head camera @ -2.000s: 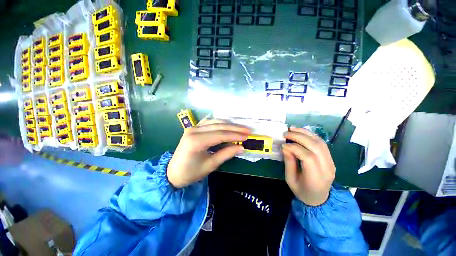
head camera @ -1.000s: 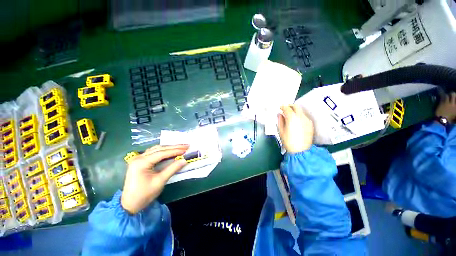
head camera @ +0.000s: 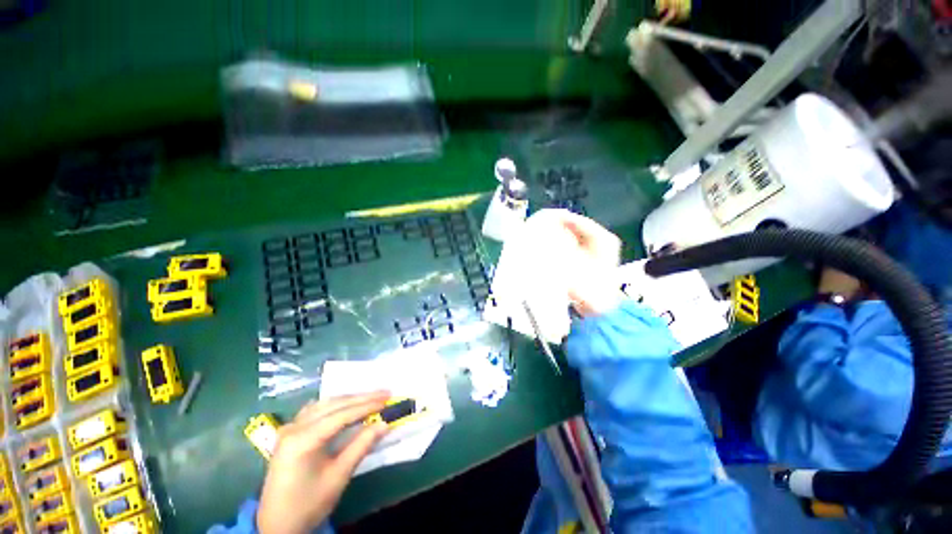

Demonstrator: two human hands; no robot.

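A yellow device housing (head camera: 397, 412) with a dark window lies on a white pad (head camera: 428, 381) at the bench's front. My left hand (head camera: 318, 448) holds the housing's left end between thumb and fingers. My right hand (head camera: 592, 266) is over the white sheet (head camera: 527, 266), washed out by glare, so its grip cannot be made out. A thin pointed metallic tool, possibly tweezers (head camera: 542, 339), sticks out below the sheet. A clear film sheet (head camera: 365, 302) with black frames lies behind the pad.
A blister tray (head camera: 131, 412) of yellow housings stands at left, with loose housings (head camera: 161, 373) beside it. A whitish bottle (head camera: 505, 214) has its lid up. A white cylinder (head camera: 767, 183) and black ribbed hose (head camera: 835, 247) are at right. Another person's blue sleeve (head camera: 835, 360) shows at far right.
The view has swung right and up. My right hand has left the housing, moved to the right and reached further forward over the white sheet. My left hand has stayed on the housing.
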